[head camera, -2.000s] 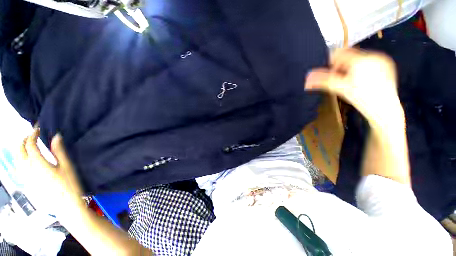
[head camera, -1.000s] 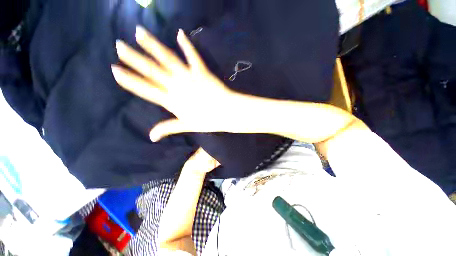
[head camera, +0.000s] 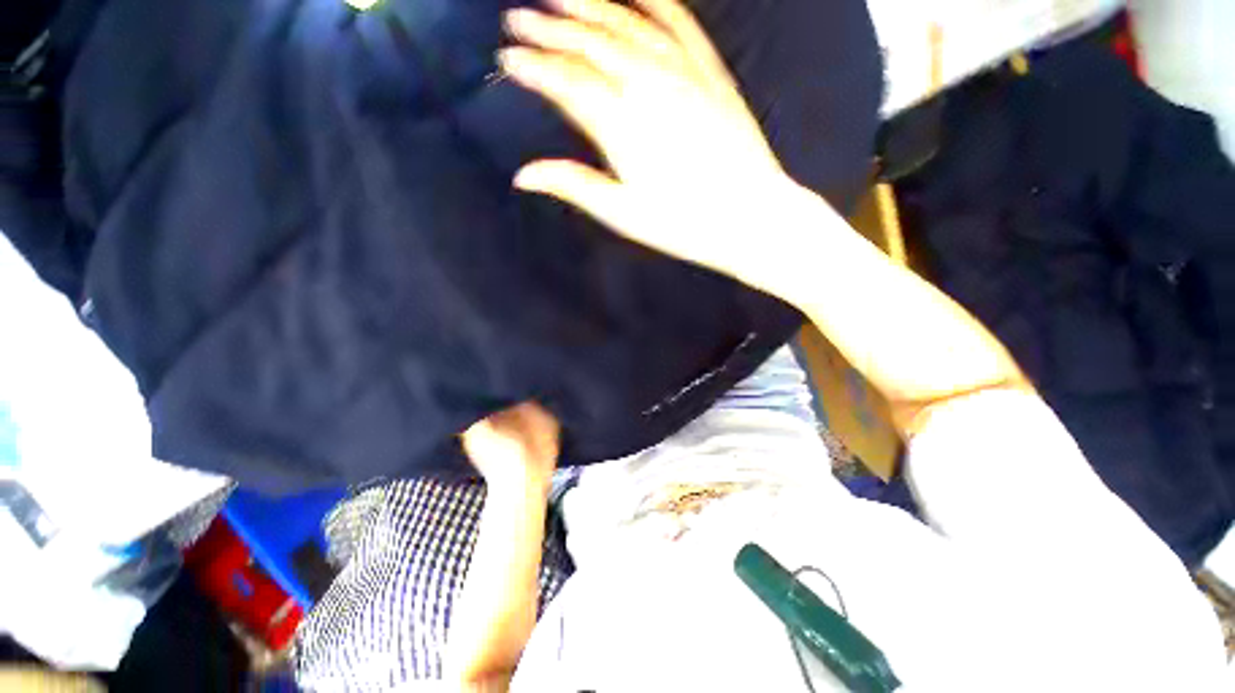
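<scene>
A large navy garment panel (head camera: 339, 257) covers the work area and hangs toward the lap. My right hand (head camera: 637, 115) lies over its upper right part, palm down, with fingers spread and holding nothing. My left hand (head camera: 519, 436) is at the panel's near edge. Its fingers are hidden under the cloth, so its grip cannot be told. A pale stitched line (head camera: 698, 375) runs along the near right edge. A small lit spot of the machine (head camera: 363, 4) shows at the top edge.
Checked cloth (head camera: 406, 569) lies over the lap. A dark pile of navy pieces (head camera: 1070, 271) is at the right, beside cardboard (head camera: 847, 393). A blue bin (head camera: 278, 528) and a red object (head camera: 244, 582) are at the lower left. A green tool (head camera: 813, 620) lies against the white clothing.
My left hand has moved from the panel's left edge to under its near edge. My right hand has come from the right side onto the cloth, then shifted right and up. The panel's folds have changed.
</scene>
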